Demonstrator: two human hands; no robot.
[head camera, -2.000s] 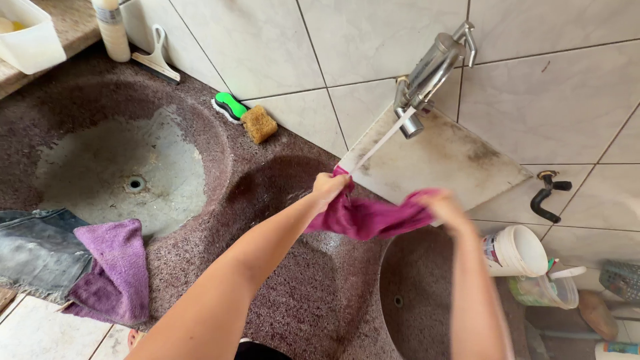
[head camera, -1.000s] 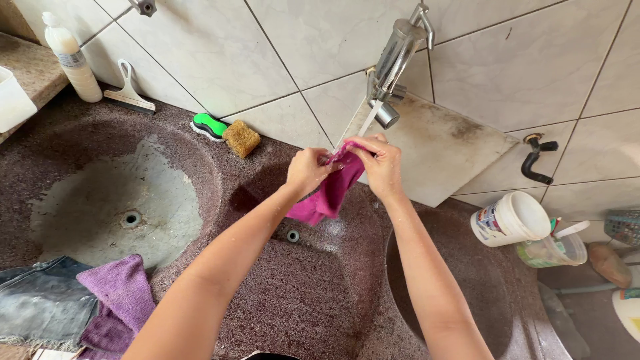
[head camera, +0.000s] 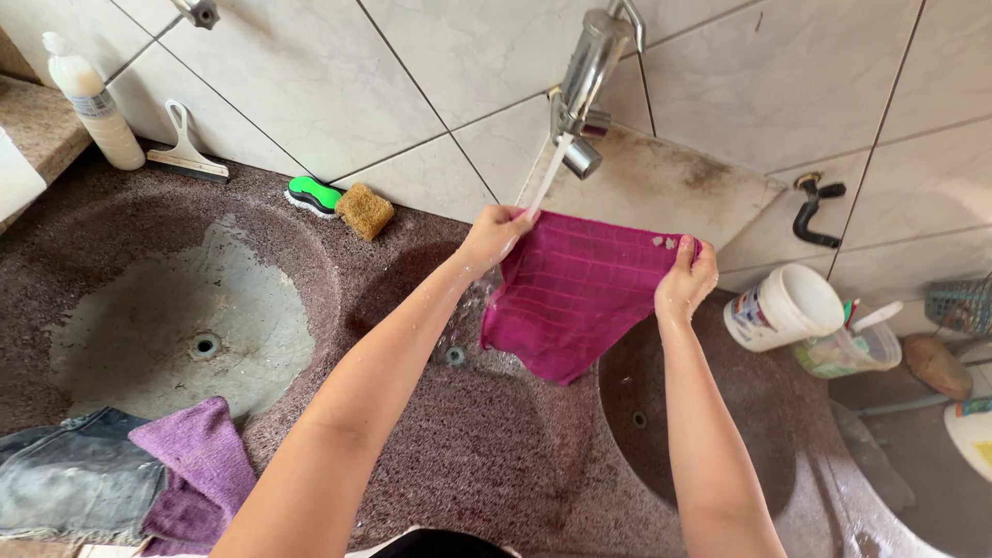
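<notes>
A wet magenta cloth (head camera: 585, 291) hangs spread between my two hands over the middle basin. My left hand (head camera: 496, 236) pinches its upper left corner, close to the stream of water. At the upper right corner, my right hand (head camera: 687, 275) grips the edge with the thumb on top. Water runs from a chrome faucet (head camera: 585, 85) onto or just beside the cloth near my left hand; the exact spot is hard to tell. Below the cloth's left side, a drain (head camera: 455, 356) shows in the stone sink.
Left are a round basin (head camera: 186, 310), denim (head camera: 77, 473), a purple cloth (head camera: 198, 457), a bottle (head camera: 93, 108) and a squeegee (head camera: 186, 151). A green brush (head camera: 314, 194) and a sponge (head camera: 364, 211) sit by the wall. Right are a white bucket (head camera: 783, 306) and a plastic tub (head camera: 852, 349).
One second ago the magenta cloth hung bunched between my hands, held close together under the faucet. My hands have moved apart, and the cloth is now spread out flat.
</notes>
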